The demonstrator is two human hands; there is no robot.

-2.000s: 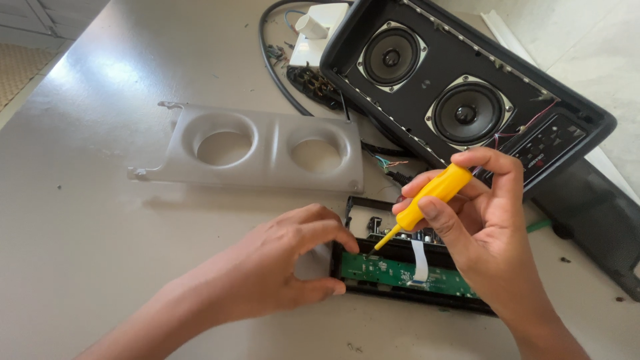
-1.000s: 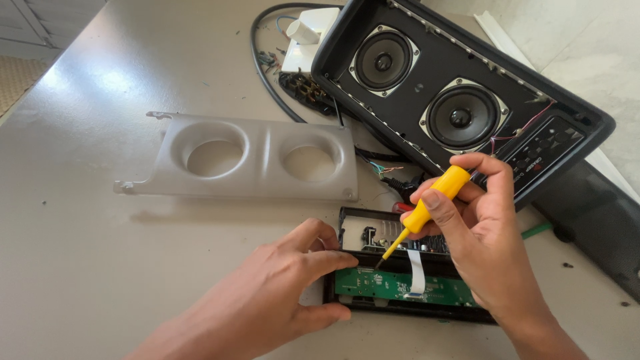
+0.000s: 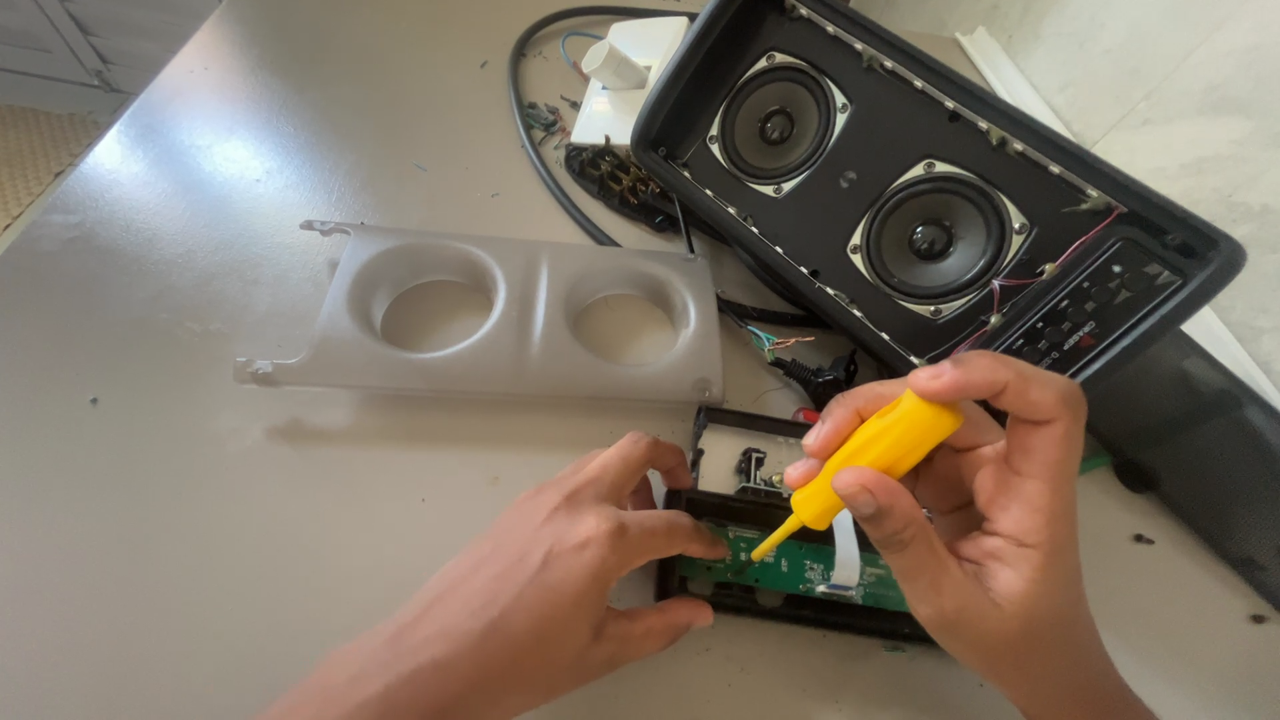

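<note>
My right hand (image 3: 980, 520) grips a yellow-handled screwdriver (image 3: 870, 460), tilted down to the left, its tip at a green circuit board (image 3: 800, 572). The board lies in a black plastic housing (image 3: 760, 608), and a white ribbon cable (image 3: 846, 550) runs onto it. My left hand (image 3: 590, 550) steadies the housing's left end, the index fingertip on the board and the thumb at the near edge. Part of the housing is hidden behind my right hand. Just beyond, a black power plug (image 3: 815, 378) and stripped wires (image 3: 775, 340) lie on the table.
A black speaker cabinet (image 3: 850, 180) with two drivers fills the upper right. A translucent grey plastic panel (image 3: 535, 310) with two round openings lies left of centre. Behind it are a black cable (image 3: 520, 110), a white box (image 3: 630, 80) and scrap pieces. Small screws (image 3: 1143, 539) lie at right.
The screwdriver's tip has shifted along the board. My left index finger has come down onto the board. My right hand still grips the screwdriver.
</note>
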